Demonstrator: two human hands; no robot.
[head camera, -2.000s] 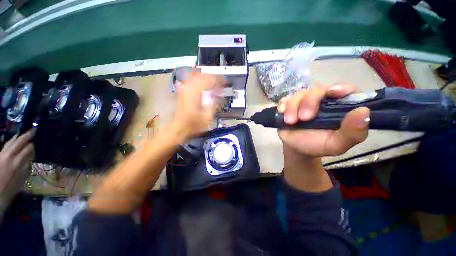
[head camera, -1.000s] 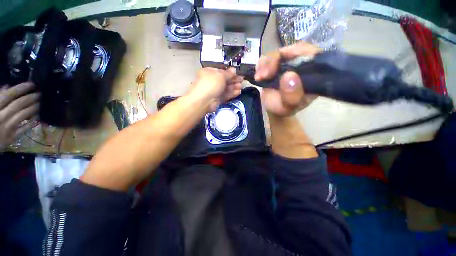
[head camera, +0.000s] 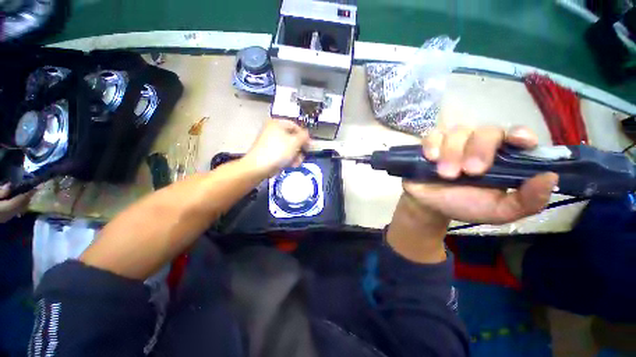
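My right hand (head camera: 481, 174) holds the black electric screwdriver (head camera: 418, 164) level, its thin bit pointing left above the right part of the shell. My left hand (head camera: 280, 145) is at the front of the screw feeder (head camera: 314, 59), above the shell's rear edge, fingertips bunched; whether they pinch a screw is too small to tell. The black speaker cabinet shell (head camera: 328, 202) lies at the bench's front edge with a speaker driver (head camera: 297, 191) in it, silvery frame and pale round centre showing.
Stacked shells with drivers (head camera: 129, 150) lie at left, another person's fingers (head camera: 14, 203) beside them. A loose driver (head camera: 254, 70) stands left of the feeder. A bag of screws (head camera: 408, 90) and red wire bundle (head camera: 558, 111) lie right. Orange-yellow scrap (head camera: 198, 127) lies left. A green conveyor (head camera: 181, 17) runs behind.
Since one second ago, the screwdriver and right hand have moved right, away from the feeder front and left hand. The left hand stays near the feeder. A shell with a driver now shows on the left stack.
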